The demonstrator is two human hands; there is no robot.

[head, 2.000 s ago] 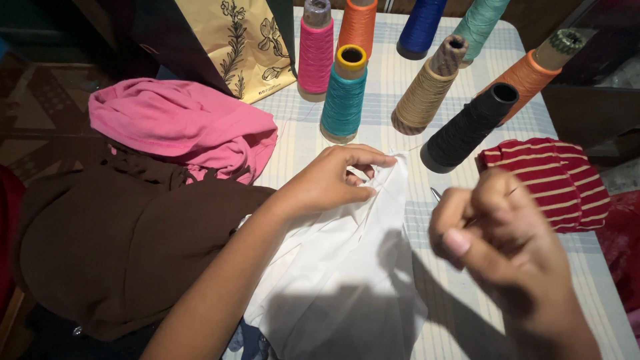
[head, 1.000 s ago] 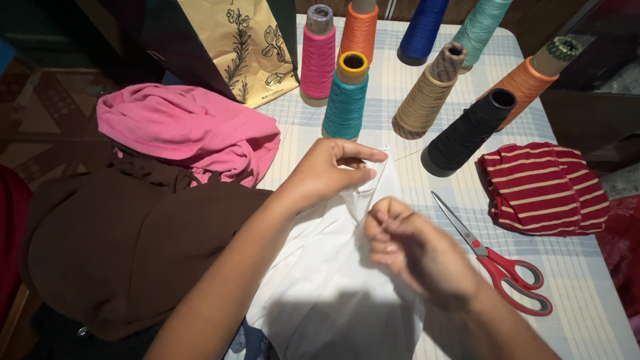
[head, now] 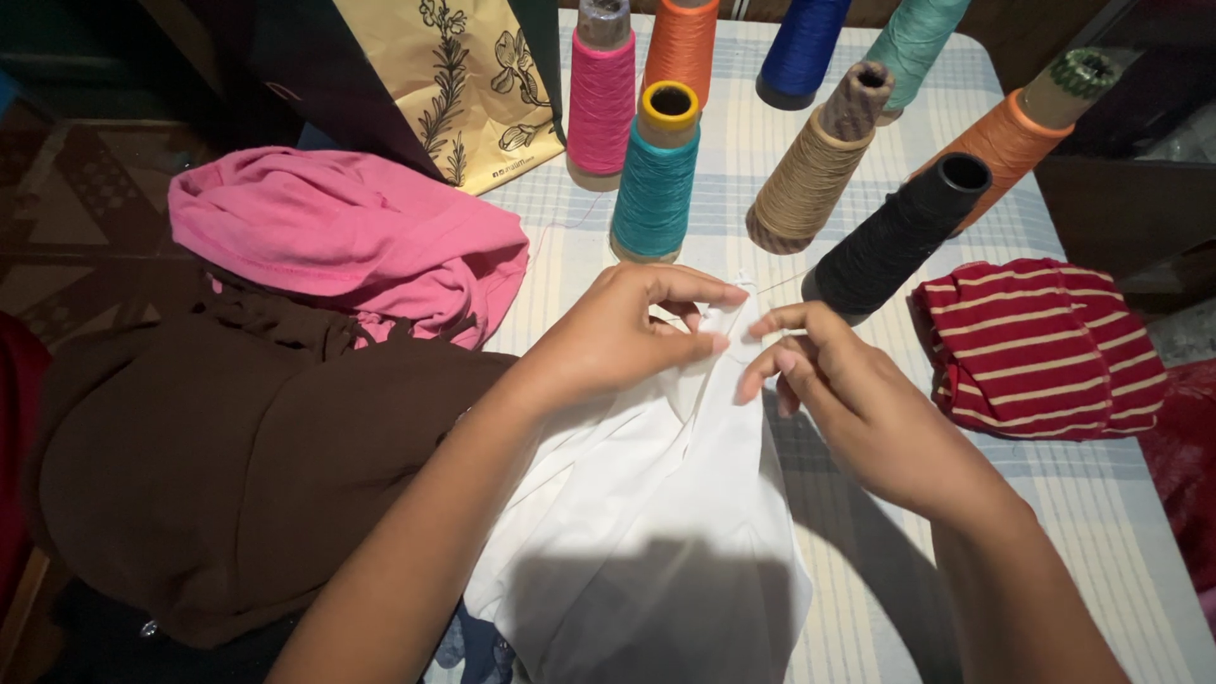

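Note:
White cloth (head: 655, 494) lies over the near part of the table, its upper end raised between my hands. My left hand (head: 636, 332) pinches that edge between thumb and fingers. My right hand (head: 845, 399) is at the cloth's right side, fingers bent and fingertips at or just beside the fabric; whether they hold a needle or thread cannot be made out. A thin thread runs from near the cloth's tip toward the black thread cone (head: 898, 237). The teal thread cone (head: 655, 180) stands just beyond my left hand. The scissors are not visible, perhaps behind my right arm.
More thread cones, among them a pink one (head: 601, 109) and a tan one (head: 812, 180), stand at the back of the checked tablecloth (head: 1054, 484). Pink fabric (head: 342, 228) and brown fabric (head: 218, 456) are heaped left. Red striped fabric (head: 1045, 351) lies right; a paper bag (head: 456, 95) stands behind.
My right hand, raised to the right two seconds ago, has come in to the cloth, and its fingers have spread somewhat since one second ago. My left hand keeps its pinch. The red-handled scissors have dropped from sight.

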